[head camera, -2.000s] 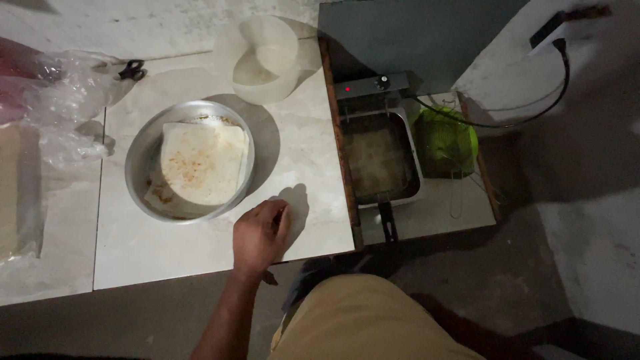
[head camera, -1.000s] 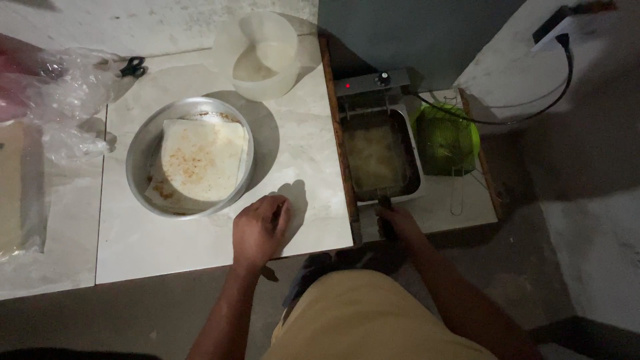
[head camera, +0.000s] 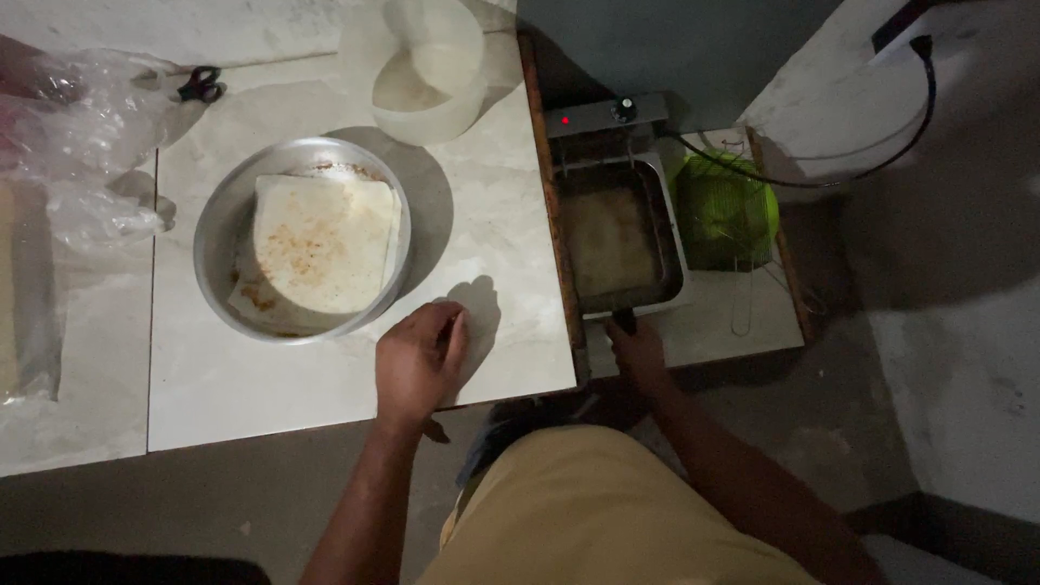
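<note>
My left hand rests loosely curled at the front edge of the tiled counter, with nothing visible in it. Just up and left of it stands a round metal bowl holding oil-stained white paper. My right hand is closed on the black handle of the fryer basket, in front of an electric deep fryer. Cloudy oil fills the fryer; whatever lies in it cannot be made out. A red light glows on the control box beside a knob.
A translucent plastic tub stands behind the bowl. Black-handled scissors and clear plastic bags lie to the left. Right of the fryer are a green basket with wire mesh and a black power cord running to the wall.
My right hand, out of view two seconds ago, came to the black fryer handle and is still there. My left hand has stayed at the counter's edge.
</note>
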